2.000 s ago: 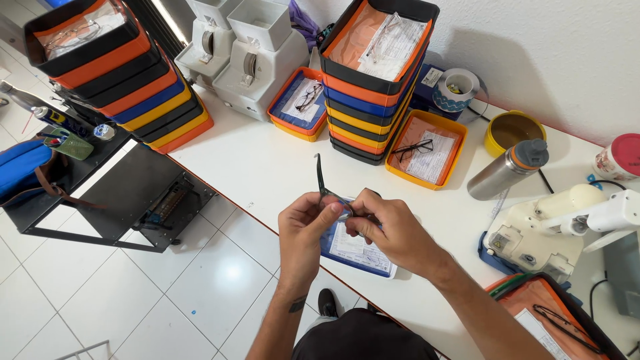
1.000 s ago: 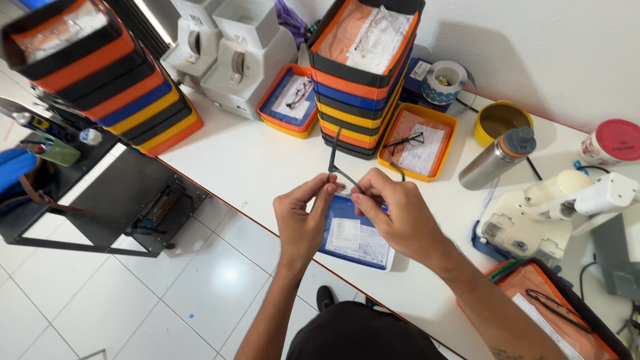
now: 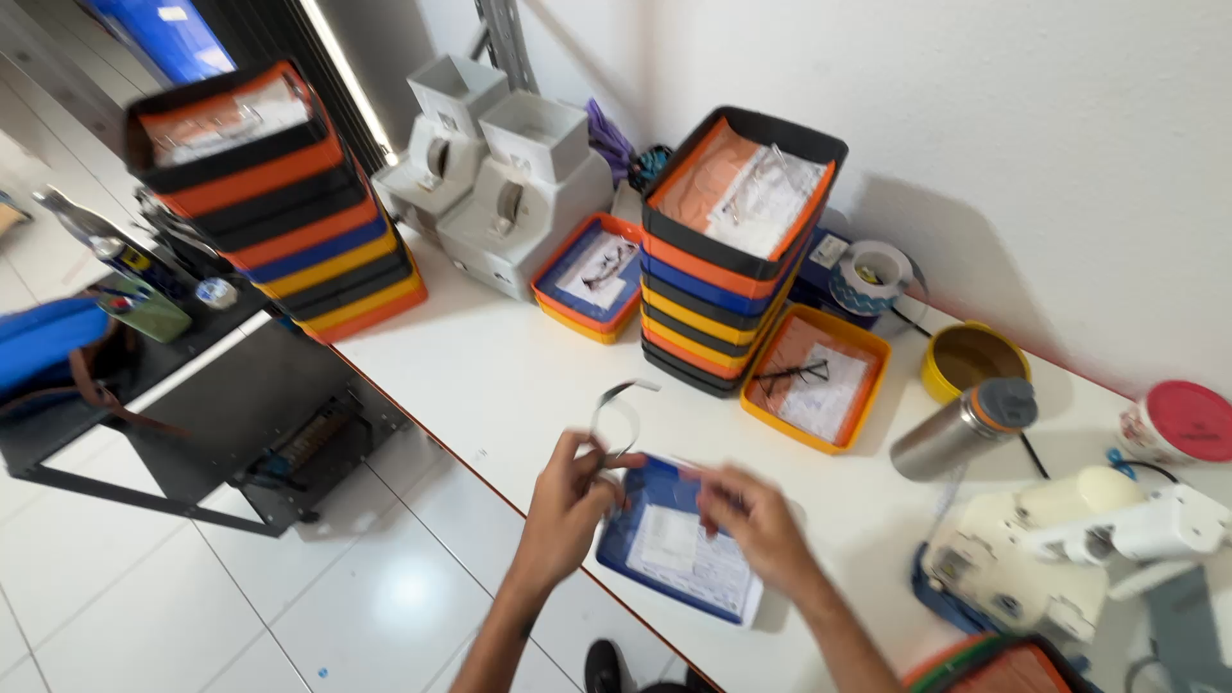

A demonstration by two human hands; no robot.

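Note:
My left hand [image 3: 568,500] holds a pair of eyeglasses [image 3: 616,409] by one side, a lens rim and a bent temple arm sticking up above the fingers. To its right, over the edge of a blue tray, is my right hand [image 3: 756,525], apart from the frame; its fingers are blurred and slightly curled, and nothing shows clearly in them. Beneath both hands the blue tray [image 3: 616,558] lies on the white table, with a printed paper [image 3: 688,553] in it.
Tall stacks of coloured trays [image 3: 327,250] [image 3: 712,327] stand left and centre. Behind are grey grinding machines [image 3: 510,212]. A yellow tray [image 3: 818,438] holds black eyeglasses [image 3: 794,373]. Rightward are a steel bottle [image 3: 934,443], a yellow bowl [image 3: 977,366] and a cream-coloured instrument [image 3: 1035,549].
Both hands were together on the eyeglasses; now my right hand has come off them to the right, and my left hand alone holds them. The view has shifted.

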